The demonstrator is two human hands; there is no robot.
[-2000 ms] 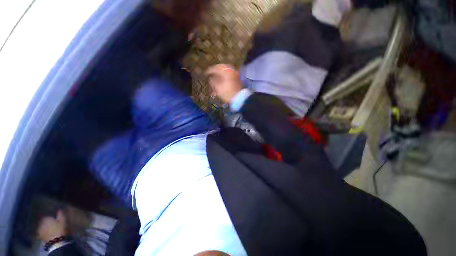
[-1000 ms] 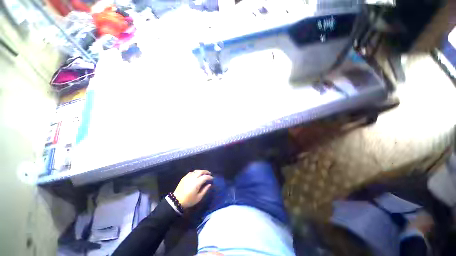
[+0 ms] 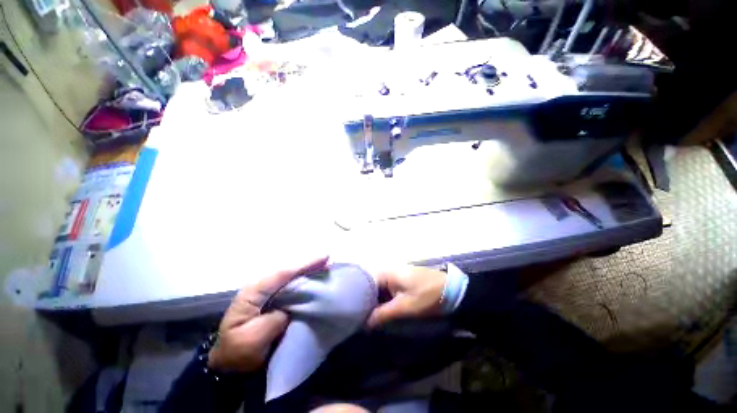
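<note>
A pale lavender cloth piece (image 3: 327, 302) with a thin dark edge is held up at the table's near edge, its lower end hanging towards the lap. Dark cloth (image 3: 396, 351) lies below it over the lap; where it ends and the dark sleeve begins is hard to tell. My left hand (image 3: 249, 327) grips the piece's left side, thumb and fingers closed. My right hand (image 3: 408, 294) grips its right side. The white sewing machine (image 3: 452, 133) stands beyond, with its presser foot and needle area (image 3: 378, 165) away from the cloth.
Red and dark snips (image 3: 582, 211) lie on the table's right part. A printed sheet with a blue edge (image 3: 89, 226) is at the left. Plastic bags and an orange-red bundle (image 3: 200, 36) are at the back left. A white thread spool (image 3: 409, 28) stands behind the machine.
The view has swung from the floor and lap back to the table. My left hand has risen from the lap. Both hands now hold the pale cloth at the table edge.
</note>
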